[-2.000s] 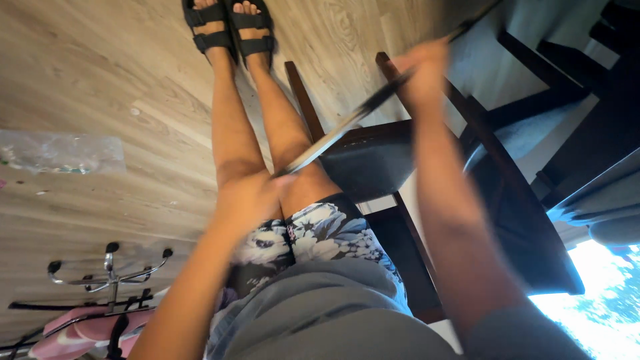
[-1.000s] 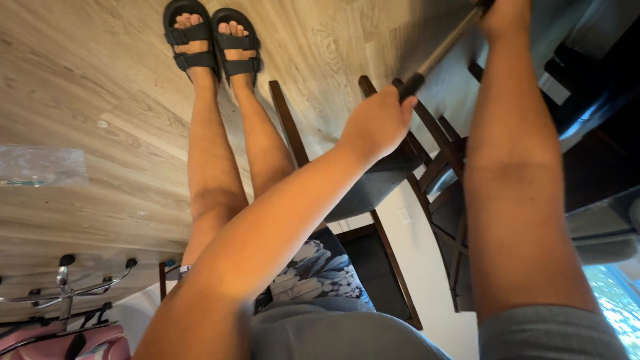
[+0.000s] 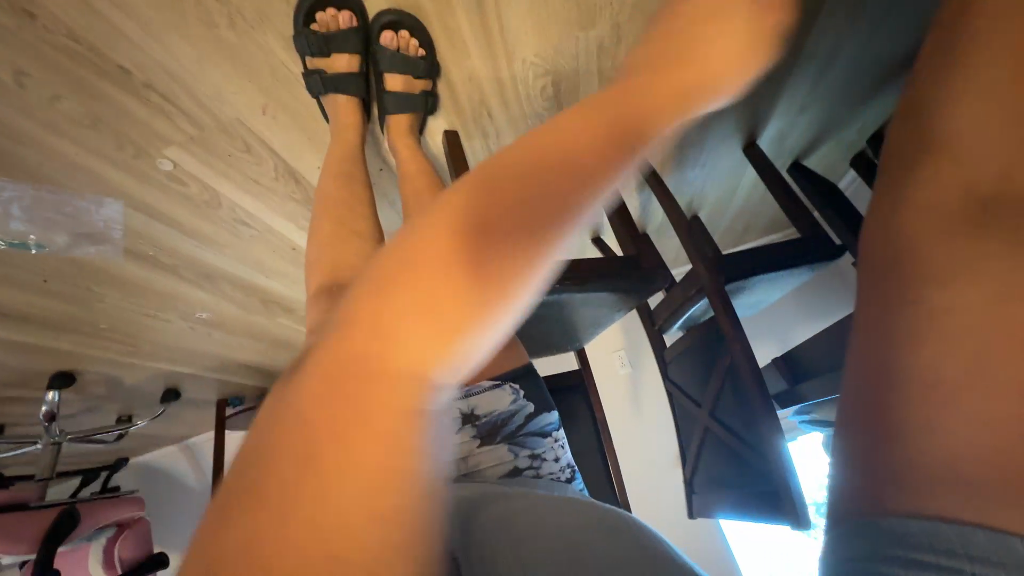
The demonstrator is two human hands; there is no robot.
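My left forearm crosses the head view from the lower left to the top right. My left hand [image 3: 732, 40] is at the top edge, blurred and partly cut off; its fingers and anything in them cannot be made out. On the right, my right arm runs upward out of view, so my right hand is hidden beyond the edge. The pole seen earlier does not show. My feet, in black strapped sandals [image 3: 336, 82], stand side by side on the wood-look floor [image 3: 216, 96].
Dark wooden chairs [image 3: 716, 416] stand at the right, near a pale wall with an outlet [image 3: 622, 362]. A clear plastic bag [image 3: 68, 220] lies on the floor at left. A pink swivel chair [image 3: 120, 532] with a chrome wheeled base [image 3: 52, 432] is at lower left.
My left hand, seen around the pole's black handle one second ago, has moved up and right. My right hand and the pole have left the view.
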